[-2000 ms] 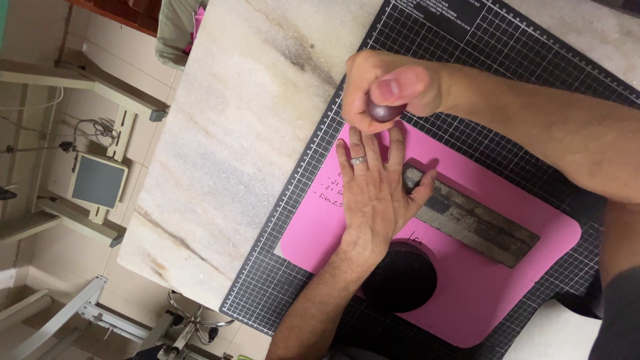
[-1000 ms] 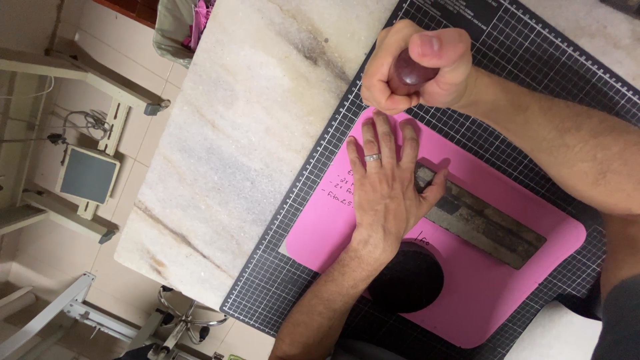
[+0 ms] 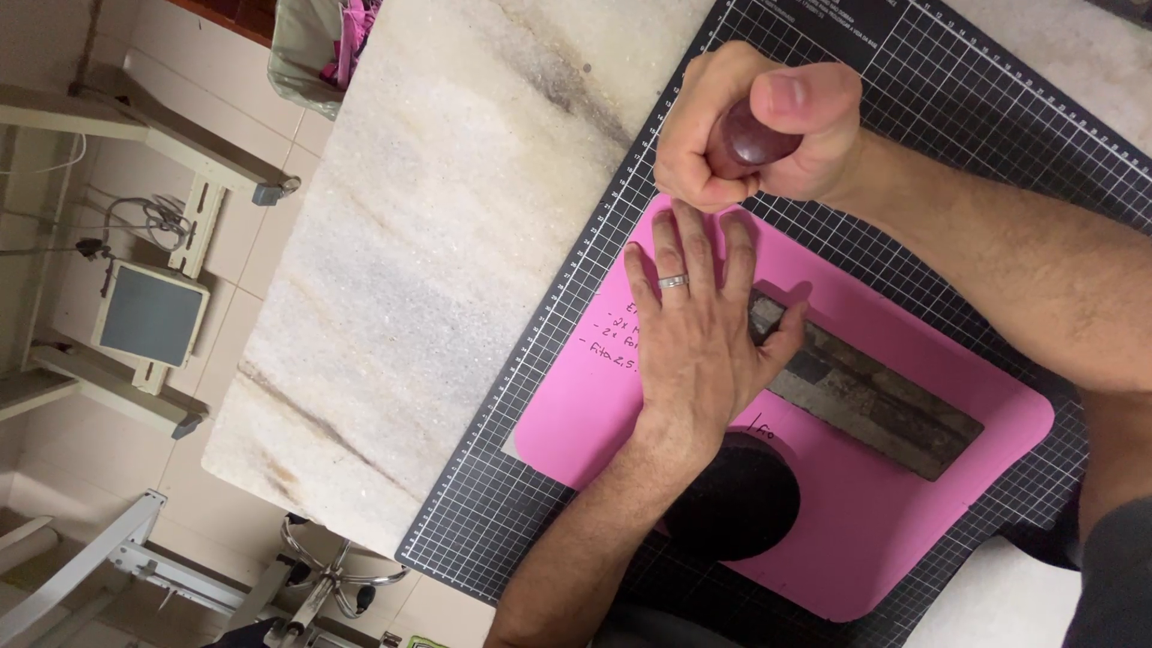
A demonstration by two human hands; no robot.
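Note:
A pink sheet with rounded corners lies on a black gridded cutting mat and bears handwriting. My left hand rests flat on the sheet, fingers apart, a ring on one finger. Its thumb touches the near end of a worn, flat rectangular bar. My right hand is closed in a fist around a dark red rounded handle, just beyond the left fingertips at the sheet's upper corner. Whatever is below the handle is hidden by the fist. A round black object sits on the sheet beside my left wrist.
The mat lies on a marble tabletop. Past its left edge, a bin with a pale liner, metal frames and a chrome wheeled base stand on the tiled floor. A white surface shows at the lower right.
My right hand, with the handle in it, has risen away from the left fingertips since the earliest frame. My left hand stays spread on the pink sheet.

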